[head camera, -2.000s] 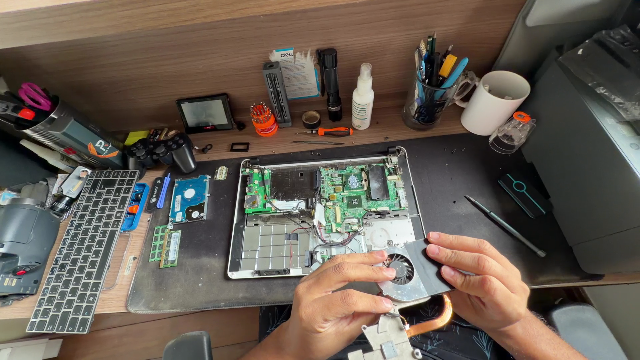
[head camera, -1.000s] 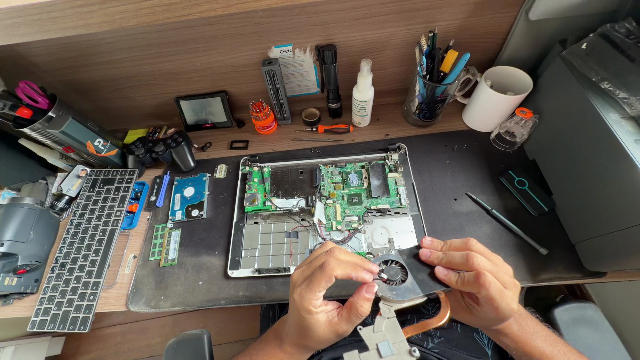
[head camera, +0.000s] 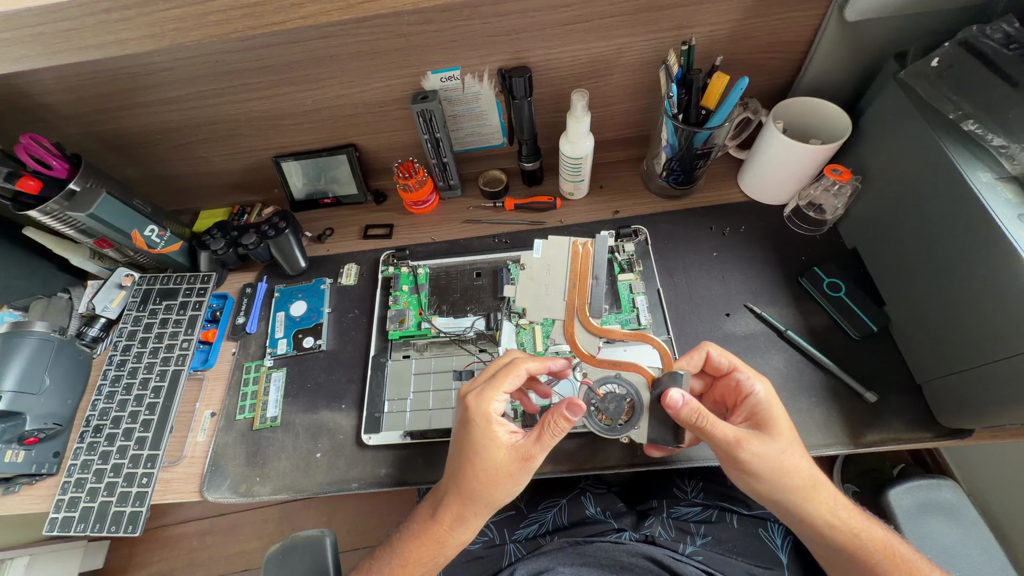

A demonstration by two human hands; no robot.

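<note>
My right hand [head camera: 712, 408] grips the dark-covered end of a laptop cooling assembly, whose round fan [head camera: 614, 406] faces up. Two copper heat pipes [head camera: 578, 320] run from it to a flat metal plate [head camera: 546, 280], held over the open laptop base [head camera: 432, 380]. Beside the fan, my left hand [head camera: 524, 408] has thumb and fingers apart, near the thin wires, with no grip on anything visible. The assembly covers much of the green circuit board [head camera: 624, 280]; whether its plate touches the board, I cannot tell.
Left of the laptop lie a hard drive [head camera: 298, 318], memory modules [head camera: 262, 394] and a detached keyboard [head camera: 128, 400]. An orange-handled screwdriver [head camera: 532, 204], spray bottle [head camera: 576, 148] and pen cup [head camera: 688, 152] stand or lie behind. On the right are a metal pen-shaped tool [head camera: 812, 352] and a black case [head camera: 844, 300].
The cooling assembly has turned over: its pipes and plate, earlier hanging toward my lap, now extend over the laptop. My left fingers, near the fan before, now stand apart at its left.
</note>
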